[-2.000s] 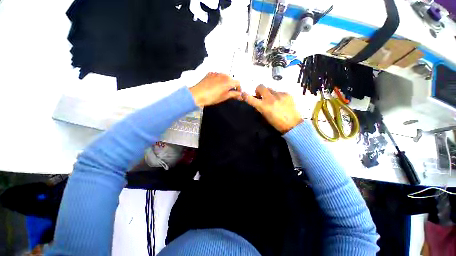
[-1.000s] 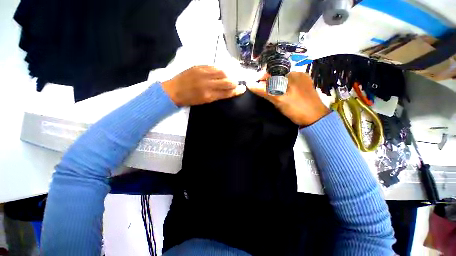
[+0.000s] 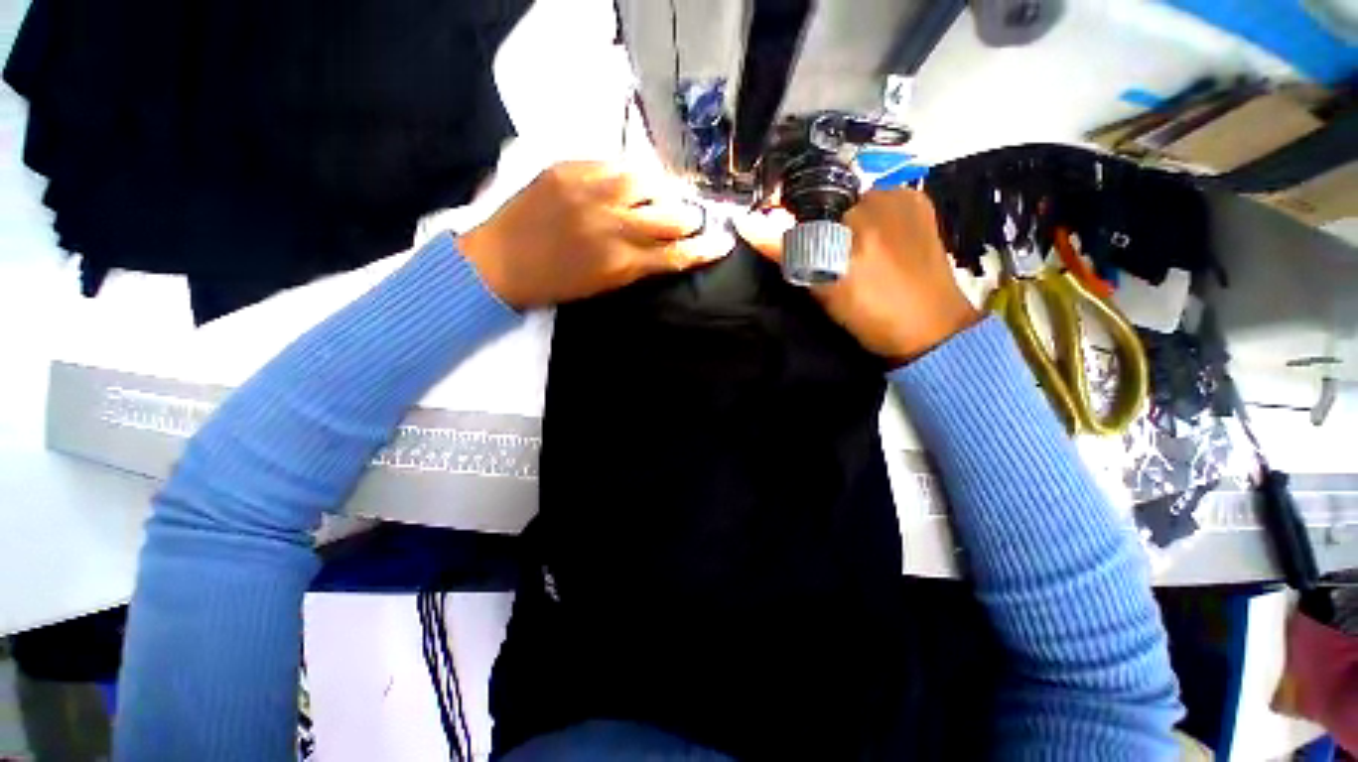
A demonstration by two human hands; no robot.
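Note:
A black garment panel (image 3: pixel 722 432) hangs from the machine bed over the table edge into the lap. My left hand (image 3: pixel 588 238) holds its upper edge, fingertips pinched close to the needle area. My right hand (image 3: pixel 894 268) holds the same edge from the right, partly hidden behind the knurled silver knob (image 3: pixel 818 252). The presser foot and needle area (image 3: pixel 725 189) is lit just beyond my fingertips; the needle itself is too small to make out. A small white bit shows on the cloth's left edge near the lap.
A stack of black cut panels (image 3: pixel 268 134) lies at upper left. At right are yellow-gold scissors (image 3: pixel 1066 350), an orange-red handle (image 3: pixel 1083 262), black strips (image 3: pixel 1028 194), a crinkled plastic bag (image 3: pixel 1177 447) and a black-handled tool (image 3: pixel 1287 529). A ruler (image 3: pixel 462 462) runs along the table edge. A pink sleeve (image 3: pixel 1325 677) shows at far right.
The view has moved closer to the machine head. Both hands and the cloth's upper edge are now at the needle area, my right hand partly behind the knob. A pink sleeve shows more at right.

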